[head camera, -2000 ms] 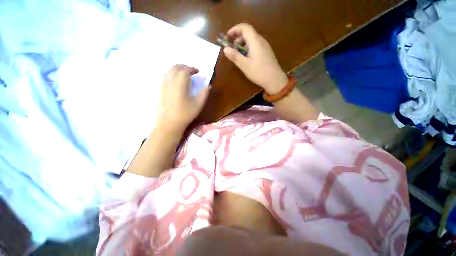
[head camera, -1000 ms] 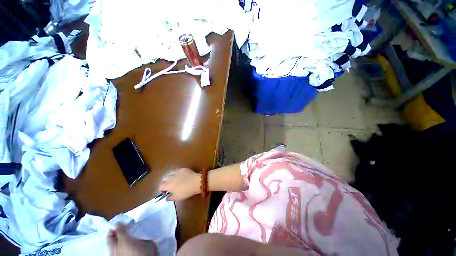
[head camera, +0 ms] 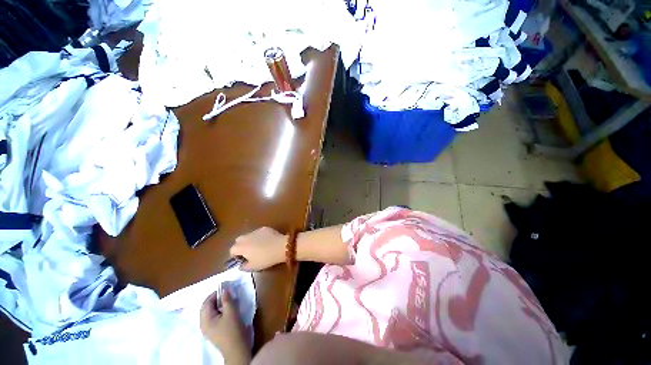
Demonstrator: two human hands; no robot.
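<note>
A white shirt point(head camera: 135, 331) lies flat at the table's near left, with dark lettering at its left end. My left hand point(head camera: 225, 321) is on the shirt near its right edge, with a bit of cloth between thumb and fingers. My right hand point(head camera: 260, 248) is just above the shirt's upper right corner, closed around small dark thread snips point(head camera: 234, 263). Only the snips' tips show; the rest is hidden in my palm.
A black phone point(head camera: 193, 216) lies on the brown table point(head camera: 235, 164). A red-brown can point(head camera: 278, 70) and white cord point(head camera: 239, 100) are farther back. Crumpled white garments point(head camera: 78, 164) lie left and at the back. A blue bin point(head camera: 410, 135) holds more. Dark cloth point(head camera: 571, 264) is right.
My left hand has moved right and up along the shirt and now pinches cloth. My right hand has moved slightly up in view with the snips. The view has shifted slightly.
</note>
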